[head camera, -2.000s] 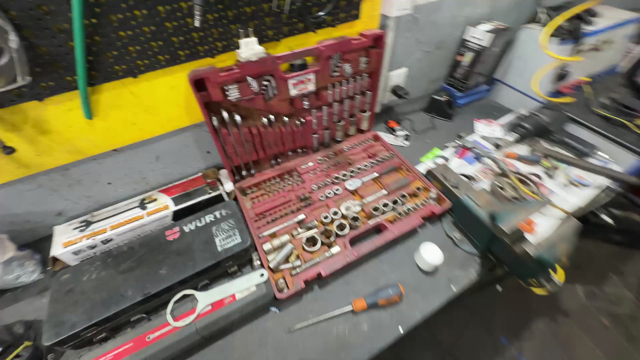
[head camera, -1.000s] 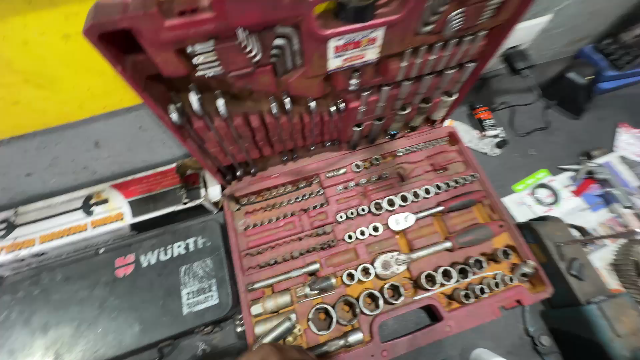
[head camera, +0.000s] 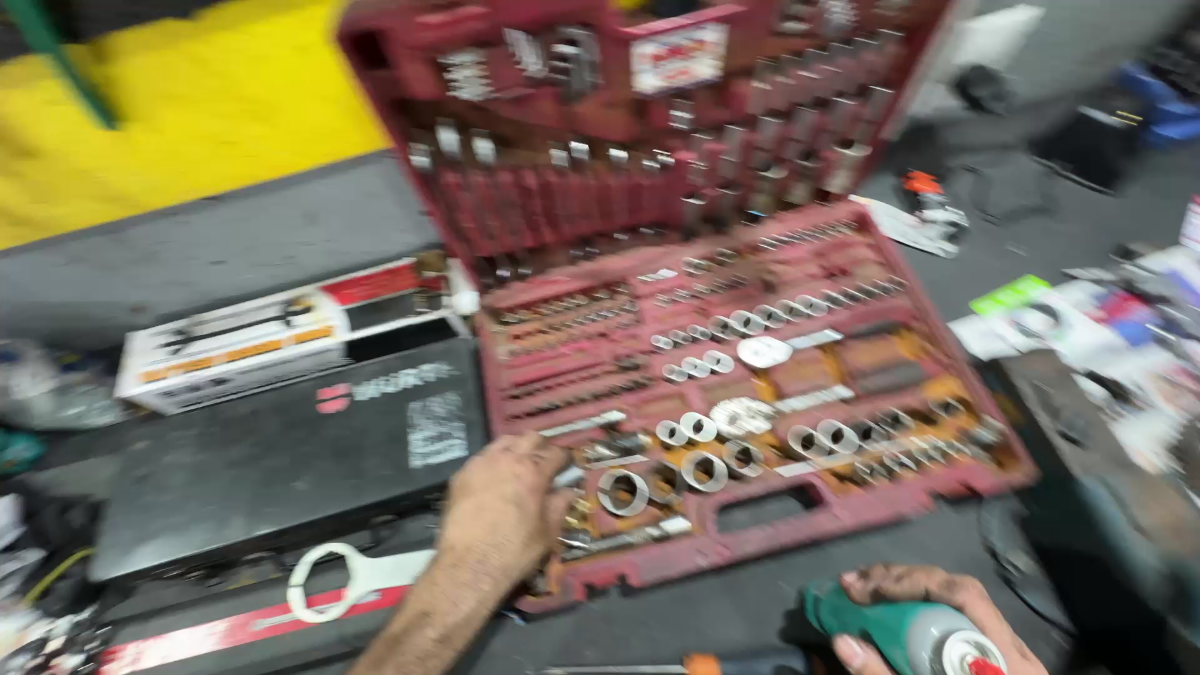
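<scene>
An open red socket and wrench case stands on the dark bench, with sockets, two ratchets and bits in its base and wrenches in its lid. My left hand reaches into the base's lower left corner, its fingers at the metal pieces there; blur hides whether it grips one. At the lower right my right hand is wrapped around a green spray can with a grey top and a red nozzle. A screwdriver with an orange and dark handle lies at the bottom edge, near the can.
Left of the red case are a black Würth case, a white cardboard box and a ring-shaped metal wrench. Papers and small parts cover the right side, beside a dark metal vise. An orange-capped item lies behind.
My left hand has come in over the case's lower left corner. My right hand and the green can are now in view at the lower right. The view has drawn closer to the bench.
</scene>
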